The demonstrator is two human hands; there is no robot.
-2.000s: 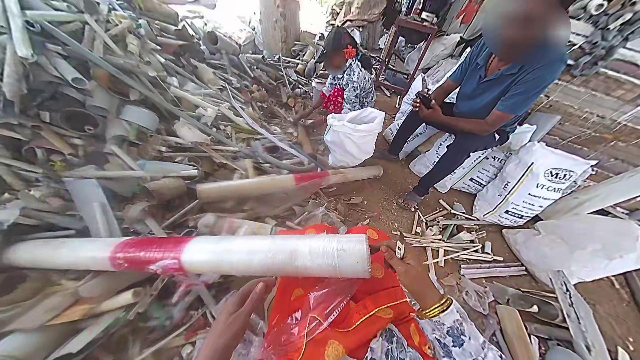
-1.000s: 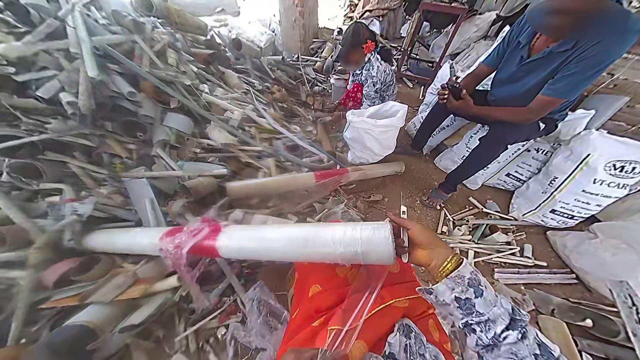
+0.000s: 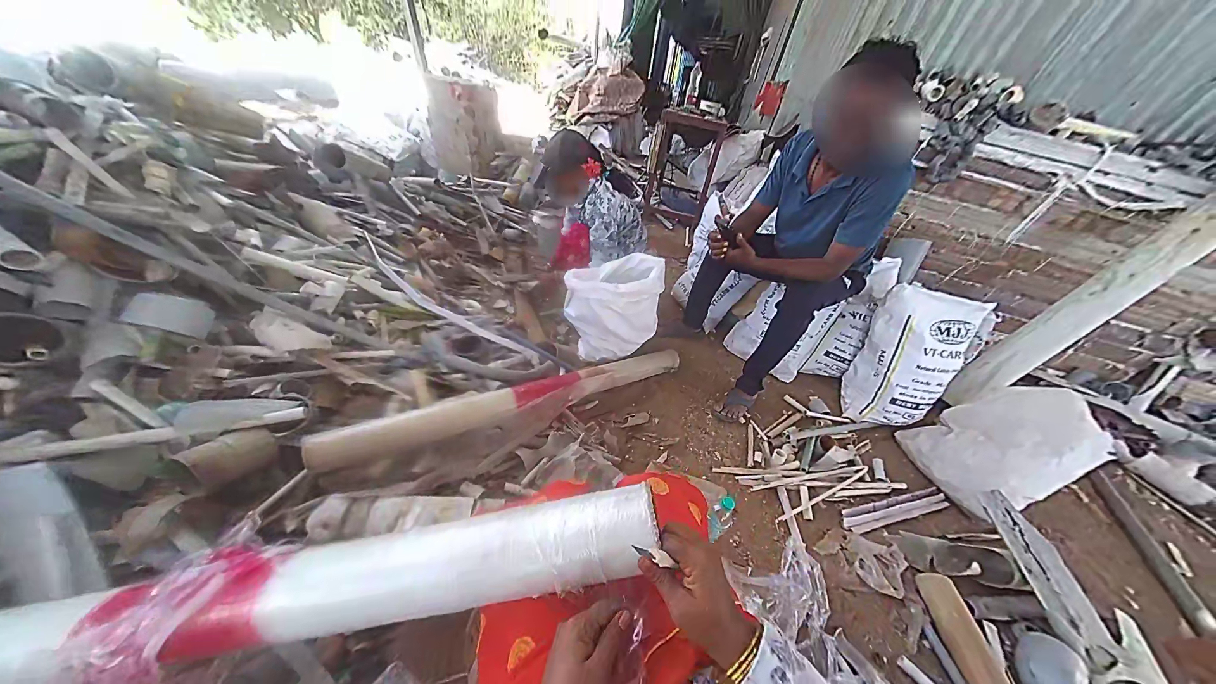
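Observation:
A long tube wrapped in clear plastic film (image 3: 446, 556), with a red band near its left part, lies across the lower left over an orange cloth (image 3: 508, 632) on my lap. My right hand (image 3: 698, 589), with yellow bangles at the wrist, is at the tube's right end and holds a small pointed blade (image 3: 655, 557). Just below the tube is my left hand (image 3: 591, 646), its fingers bent together at a strip of clear film (image 3: 635, 632). Whether the left fingers grip the film is hard to tell.
A heap of pipes and scrap (image 3: 218, 332) fills the left. Another red-banded tube (image 3: 427, 423) lies ahead. A seated person (image 3: 807, 218), a crouching person (image 3: 598, 209), a white sack (image 3: 613, 304), printed sacks (image 3: 917, 351) and thin sticks (image 3: 817, 475) lie beyond.
My left hand, unseen a second ago, has come in below the tube. The wrapped tube now tilts up toward its right end. The view has shifted upward.

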